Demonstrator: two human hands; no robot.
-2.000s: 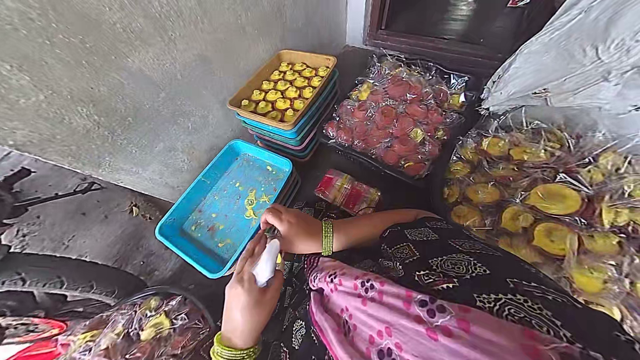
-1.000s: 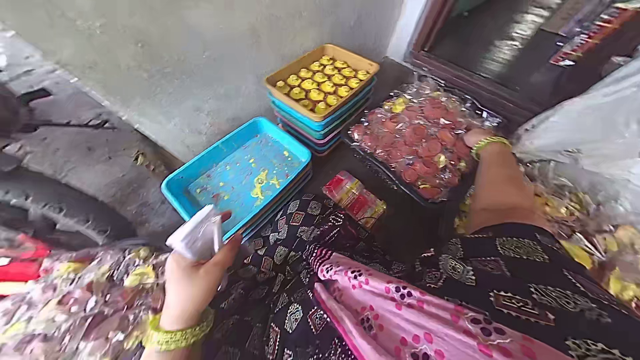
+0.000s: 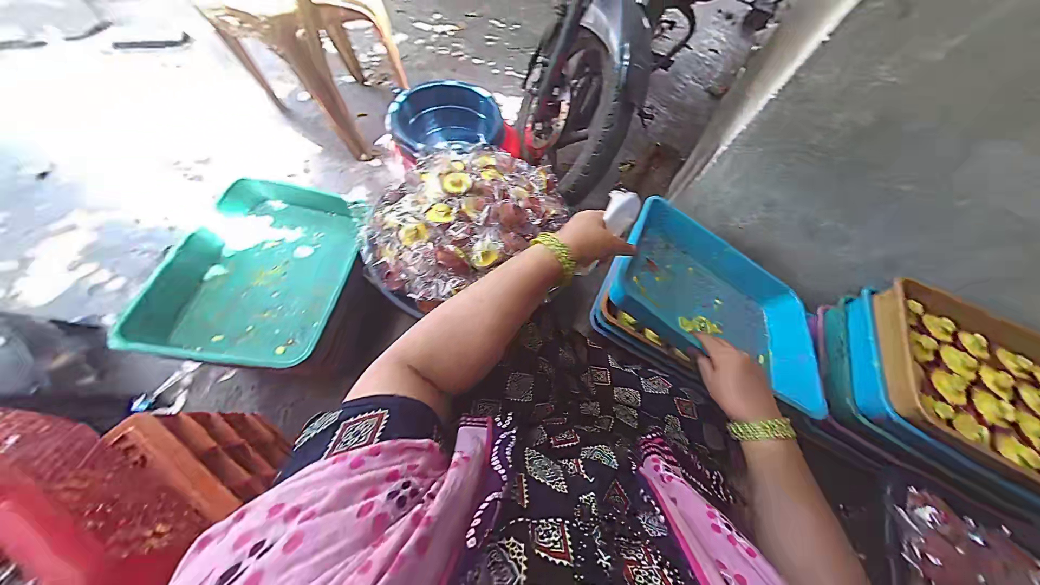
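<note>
My left hand (image 3: 595, 237) holds a crumpled white cloth or plastic wad (image 3: 621, 213) at the near-left corner of a blue plastic tray (image 3: 715, 272). My right hand (image 3: 735, 378) grips the tray's front rim, its fingers over the edge. Yellow residue lies inside this tray, which is tilted on top of another tray with yellow-topped pieces (image 3: 638, 327). Left of my left hand, a round tub is heaped with clear-wrapped yellow and reddish pieces (image 3: 463, 219).
A green tray (image 3: 260, 284) with scraps lies at left, with orange crates (image 3: 195, 455) below it. A blue bucket (image 3: 447, 118), a plastic chair (image 3: 313, 65) and a motorcycle wheel (image 3: 593, 114) stand beyond. Stacked trays (image 3: 902, 357), the top one tan with yellow-topped pieces, stand right beside the wall.
The view has swung far to the left. My right hand has left the wrapped reddish pieces and now grips the blue tray's rim. My left hand, still holding the white wad, is now at the tray's corner.
</note>
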